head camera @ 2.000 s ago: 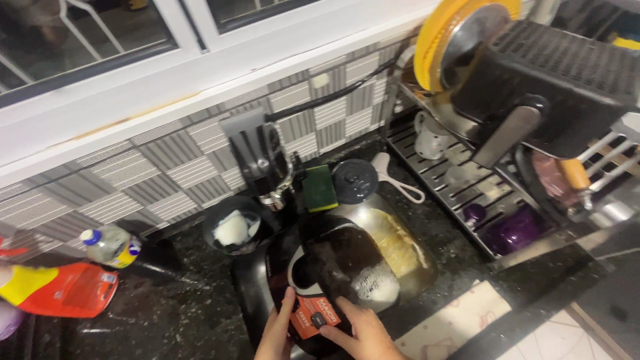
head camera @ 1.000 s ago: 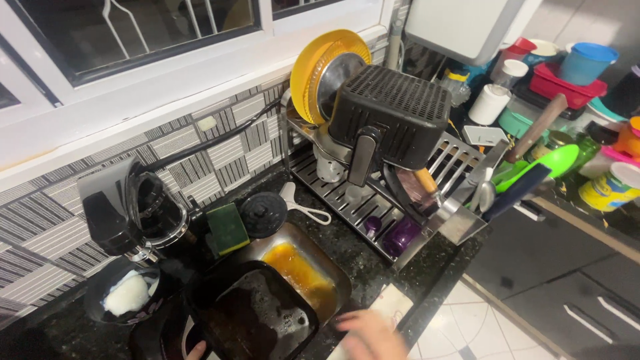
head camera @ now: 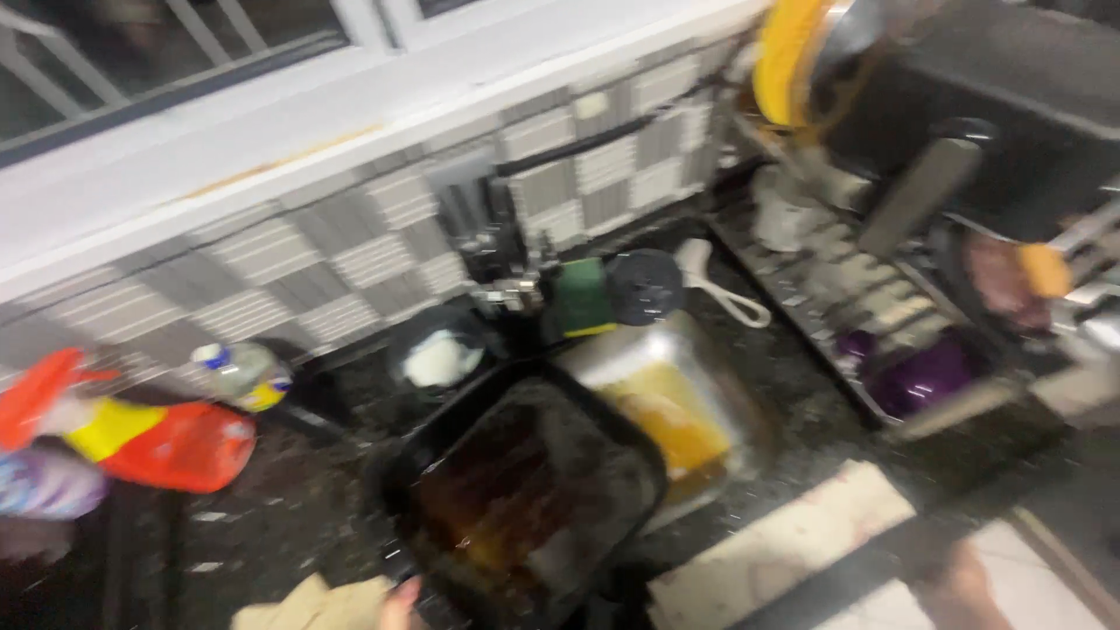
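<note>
A blurred fingertip of my left hand (head camera: 402, 605) shows at the bottom edge, between a beige cloth or paper (head camera: 315, 604) and the black rectangular pan (head camera: 534, 499); its grip is unclear. Brown liquid lies in the pan, which rests over the steel sink (head camera: 661, 350), where yellowish liquid shows. At the lower right, a blurred patch of skin is past the counter edge; whether it is my right hand cannot be told. Behind the sink are a green and yellow sponge (head camera: 584, 297), a black round lid-like thing (head camera: 646, 287) and a white-handled utensil (head camera: 722, 284).
A black bowl with something white (head camera: 442, 359) stands beside the faucet (head camera: 512, 293). At left are a clear bottle (head camera: 245, 376) and a red bottle (head camera: 188, 446). A dish rack (head camera: 954, 407) with a black basket (head camera: 1006, 114) stands right. A pale cloth (head camera: 787, 551) lies on the front counter.
Two seconds ago both hands held a red and black item over the sink; it no longer shows. My right hand has left its place beside the pan. The view has swung left since one second ago.
</note>
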